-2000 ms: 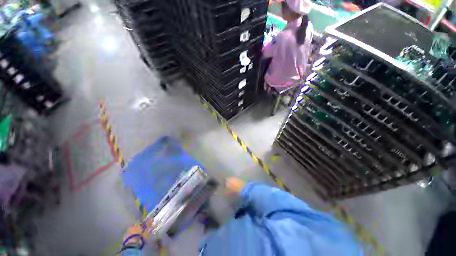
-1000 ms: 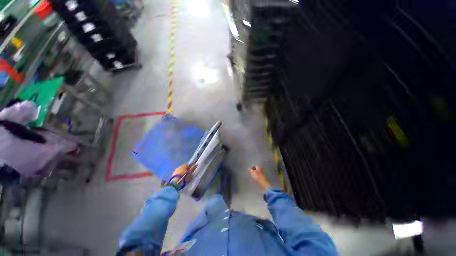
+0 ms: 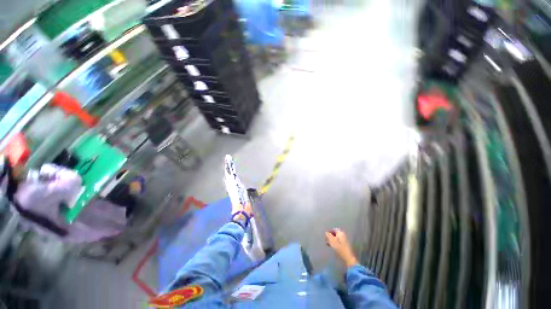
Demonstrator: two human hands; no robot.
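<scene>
The trolley handle (image 3: 232, 181), an upright bar wrapped in shiny whitish film, stands just left of centre. My left hand (image 3: 243, 211) is closed around it, with a dark band at the wrist. The flat blue deck of the platform trolley (image 3: 202, 226) shows beyond and left of the handle, partly hidden by my left sleeve. My right hand (image 3: 341, 242) is out to the right, away from the handle, with fingers curled and nothing visible in it; it is blurred.
A tall stack of black totes (image 3: 208, 72) with white labels stands ahead left. A person in pink (image 3: 90, 208) sits by a green-topped bench (image 3: 96, 160) at left. Tall rack carts (image 3: 447, 223) stand close on my right. Yellow-black tape (image 3: 279, 163) marks the floor ahead.
The view has swung and moved along the aisle. The labelled black stack and the person at the bench are nearer. My left hand stays on the handle; my right hand stays off it.
</scene>
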